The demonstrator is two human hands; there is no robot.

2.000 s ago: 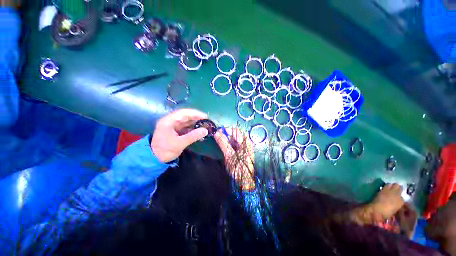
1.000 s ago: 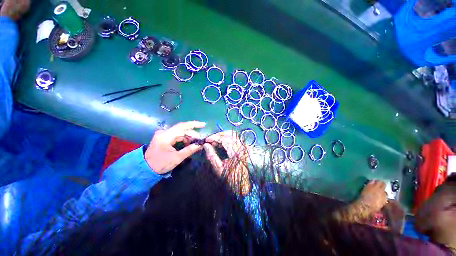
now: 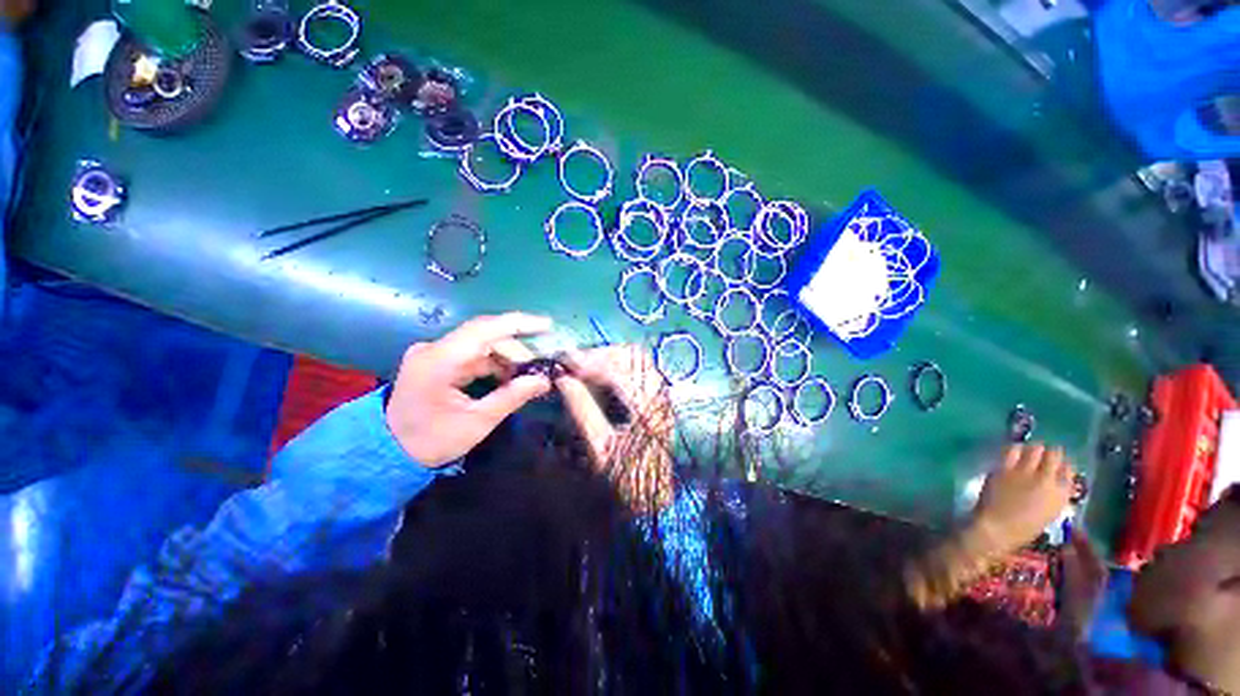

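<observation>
My left hand (image 3: 456,394) pinches a small dark round body (image 3: 547,367) between thumb and fingers at the bench's near edge. My right hand (image 3: 628,422), partly hidden by dark hair, touches the body from the other side with its fingertips. The body is seen nearly edge-on and its details are blurred. A thin blue stick (image 3: 600,331) shows just beyond the right fingers. Many thin silvery rings (image 3: 736,258) lie ahead and to the right, some overlapping. A single darker ring (image 3: 456,249) lies beyond my left hand.
Black tweezers (image 3: 343,227) lie left on the green bench. Dark round bodies (image 3: 435,93) and a round dark dish (image 3: 166,82) sit far left. A blue tray (image 3: 870,279) holds white hoops. At right are a neighbour's hand (image 3: 1020,496) and a red crate (image 3: 1176,462).
The body was held face-up by my left hand, then turned edge-on, with the right fingertips now against it. The neighbour's hand at right has shifted. The whole view has moved somewhat.
</observation>
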